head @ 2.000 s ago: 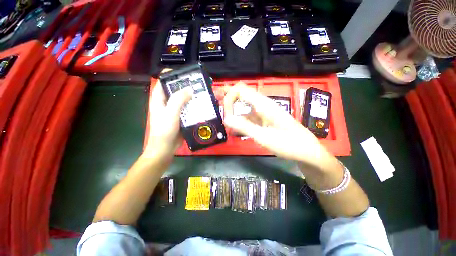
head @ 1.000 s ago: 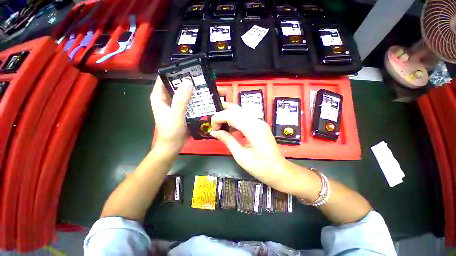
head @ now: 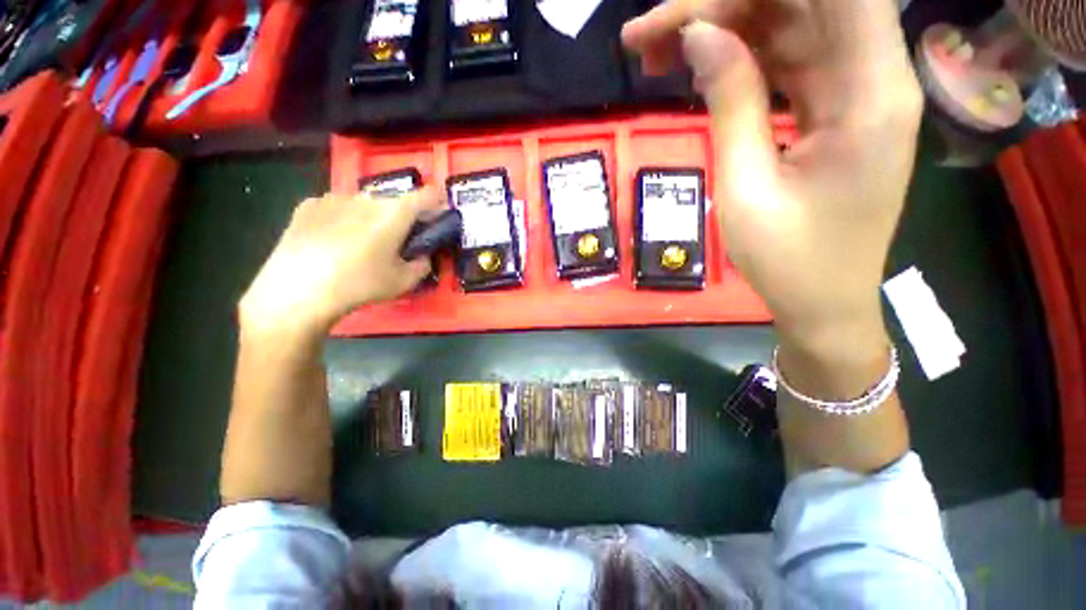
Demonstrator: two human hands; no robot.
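My left hand is over the left end of the red tray, its fingers closed on a black handset seen nearly edge-on, mostly hidden by the hand. Three handsets with white labels and gold rounds lie in the pockets to its right. The top of another labelled unit shows behind my left fingers. My right hand is raised over the tray's right end and the black tray, fingers curled and apart, with nothing visible in it. It hides the right pocket.
A yellow block and several dark brown rectangles lie in a row on the green mat. A small black pack and white slip are at right. Behind is the black tray. Stacked red trays flank the bench; a fan base stands upper right.
My left hand has lowered from holding the handset upright to the tray's left end. My right hand has left that handset and risen up and right. The view has shifted.
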